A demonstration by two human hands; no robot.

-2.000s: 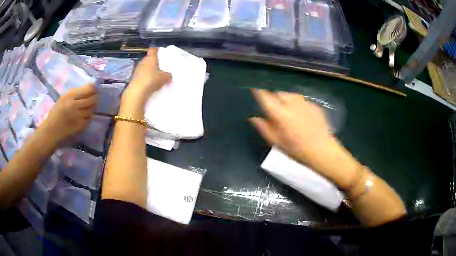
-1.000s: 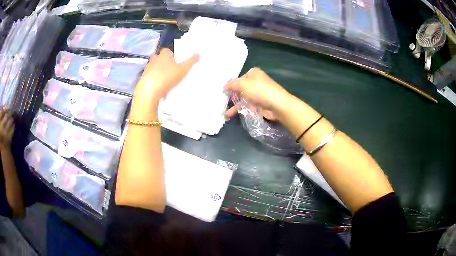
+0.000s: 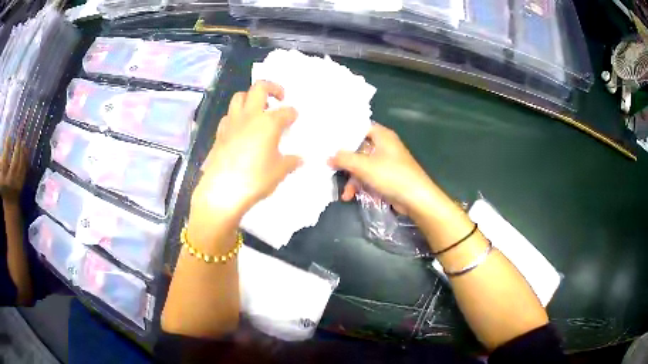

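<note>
A fanned pile of white empty bags (image 3: 320,106) lies on the dark green bench in front of me. My left hand (image 3: 249,153) rests on the pile's left part with fingers spread and bent; whether it grips any bags cannot be told. My right hand (image 3: 373,167) is at the pile's right edge, its thumb on the bags. A crinkled clear wrapper (image 3: 387,227) hangs from under my right hand, held in its fingers. A white bundle of bags (image 3: 284,295) lies below my left hand, and another (image 3: 519,249) lies right of my right forearm.
A tray of bagged phones (image 3: 170,206) is at the left, with stacked trays (image 3: 28,78) beyond it. More stacked trays (image 3: 455,53) stand behind a wooden strip (image 3: 590,135). A small fan (image 3: 632,60) is at the far right. Another person's hand (image 3: 13,170) is at the left edge.
The white bags are more fanned out and reach further right. My left hand has moved down and right over them. My right hand has moved slightly right and down with the wrapper.
</note>
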